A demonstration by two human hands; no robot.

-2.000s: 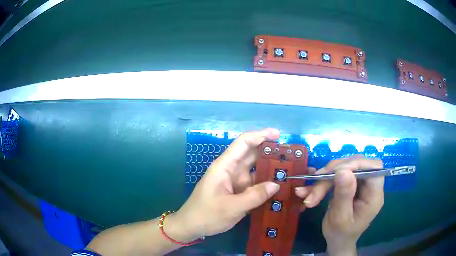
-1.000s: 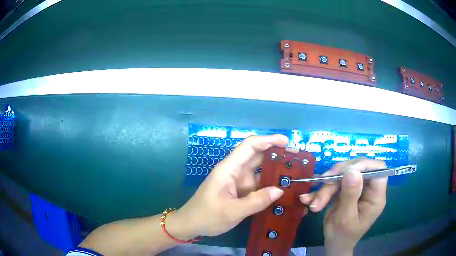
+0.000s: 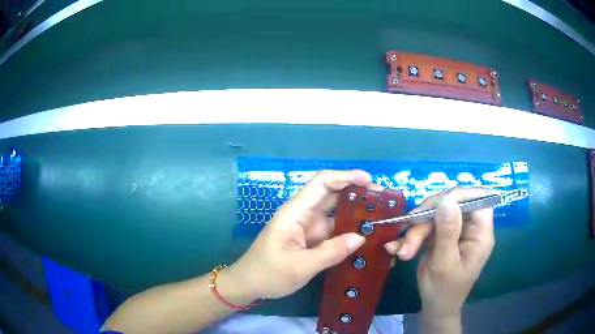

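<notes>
My left hand (image 3: 293, 241) holds a red-brown fixture (image 3: 375, 261) upright in front of me, with the thumb on its face beside the top round component (image 3: 366, 228). Several round components with silver-grey centres sit in a row down it. My right hand (image 3: 453, 251) grips silver tweezers (image 3: 457, 210) between thumb and fingers. Their tip is at the top component's upper edge. Whether a ring is at the tip cannot be told.
A shiny blue sheet with rows of circles (image 3: 254, 202) lies on the green bench behind my hands. Two more fixtures lie beyond the white strip, one (image 3: 443, 77) nearer and one (image 3: 556, 101) at right. A blue bin (image 3: 72, 297) stands lower left.
The tweezers tilt more steeply, their rear end raised, and the tip has shifted to the component's upper edge. The far fixtures appear further right than two seconds ago.
</notes>
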